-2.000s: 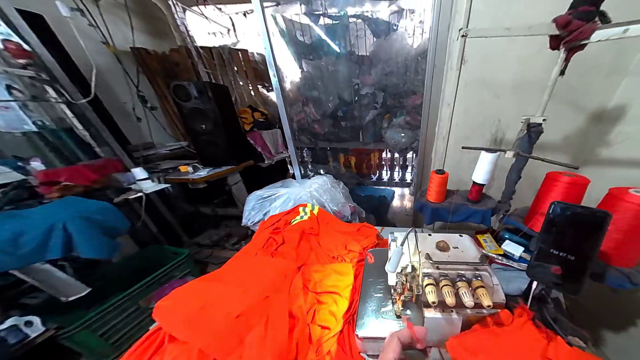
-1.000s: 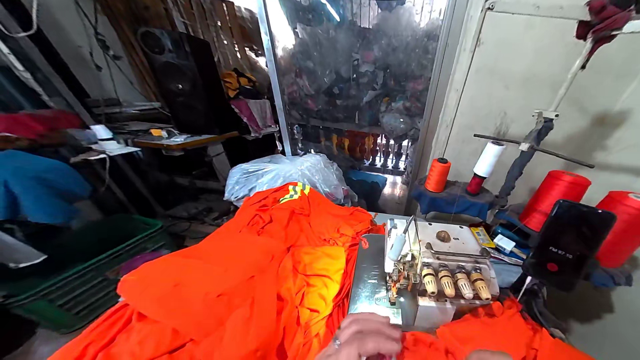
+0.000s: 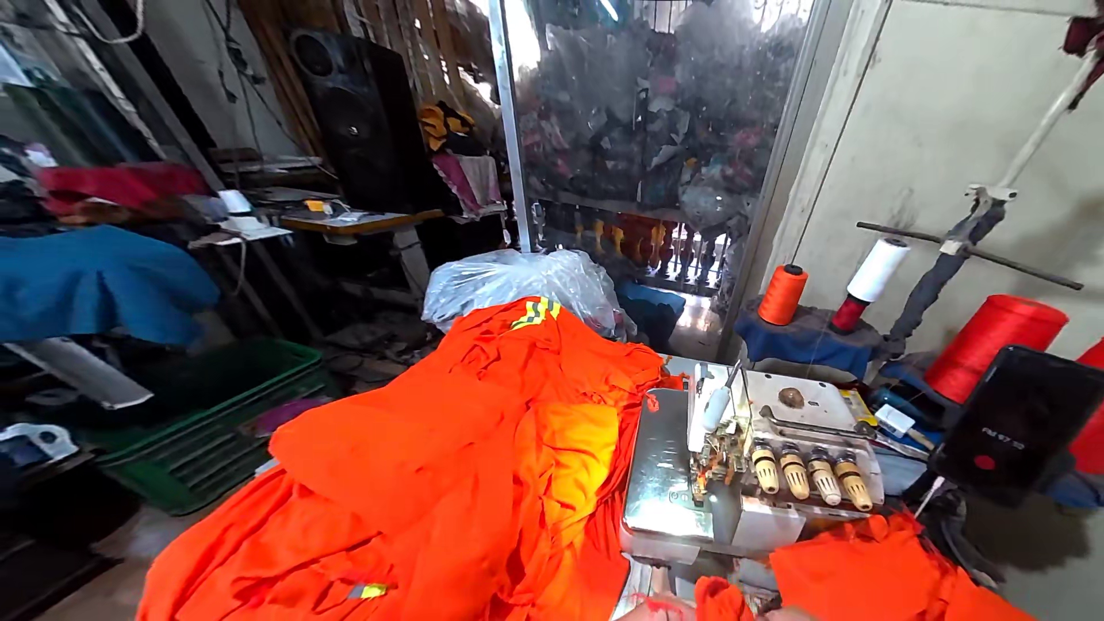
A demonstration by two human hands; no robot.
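Observation:
My left hand (image 3: 660, 606) shows only in part at the bottom edge, below the metal bed of an overlock sewing machine (image 3: 668, 483). A sliver of my right hand (image 3: 789, 614) is just to its right. Between them a small bunched piece of orange fabric (image 3: 721, 599) touches or lies close to both; their grip is cut off by the frame. More orange fabric (image 3: 880, 569) lies at the lower right, in front of the machine's tension dials. Left of the machine spreads a large heap of orange garments (image 3: 405, 457) with yellow and silver reflective strips.
Behind the heap sits a clear plastic bag (image 3: 517, 276). A green crate (image 3: 198, 448) stands at the left. Thread cones (image 3: 783, 295) and a phone on a holder (image 3: 1018, 423) are at the right. A black loudspeaker (image 3: 362, 121) stands at the back left.
My left hand, seen over fabric in front of the machine a second ago, is now lower and mostly out of frame. The view has swung somewhat since the first frame.

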